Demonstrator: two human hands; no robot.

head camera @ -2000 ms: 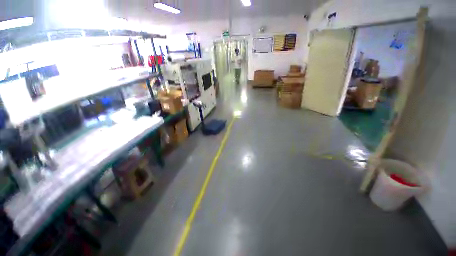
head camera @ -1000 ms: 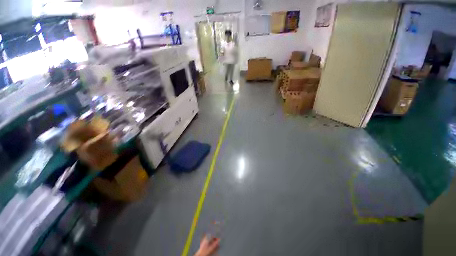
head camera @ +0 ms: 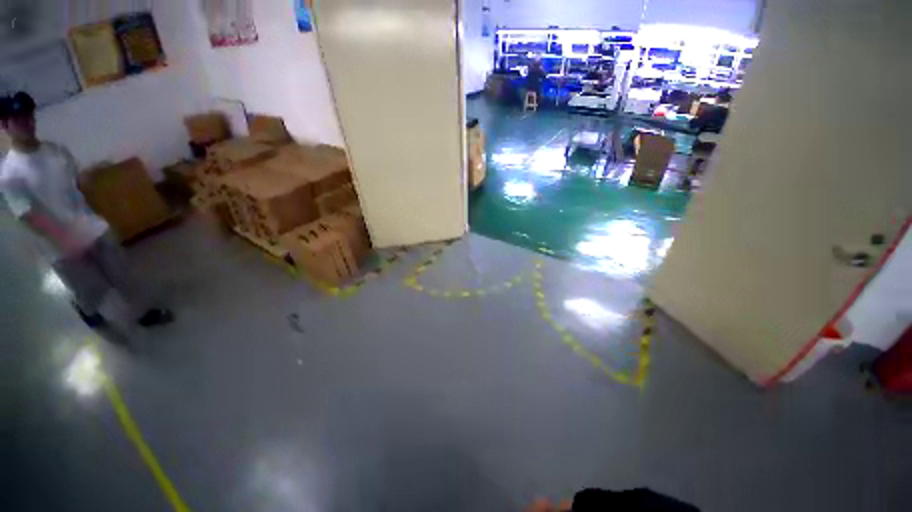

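Note:
A sliver of a hand, apparently my right hand (head camera: 548, 505), shows at the bottom edge with a dark sleeve or cloth beside it. It is cut off and blurred, so its fingers and anything in it cannot be told. My left hand is not in view. Ahead is an open doorway between a cream door leaf on the left (head camera: 405, 120) and another on the right (head camera: 790, 190). No held thing shows.
A person in a white top (head camera: 60, 215) stands at the left. Stacked cartons (head camera: 265, 190) lie beside the left door. Yellow-black tape (head camera: 470, 293) arcs across the grey floor. A white bucket (head camera: 820, 350) and red object (head camera: 895, 365) are at the right. Benches stand beyond the doorway.
The view has swung right toward the doorway, and the cartons and person appear nearer. The white machine and left bench have left the picture. The hand seen low earlier is now only a sliver.

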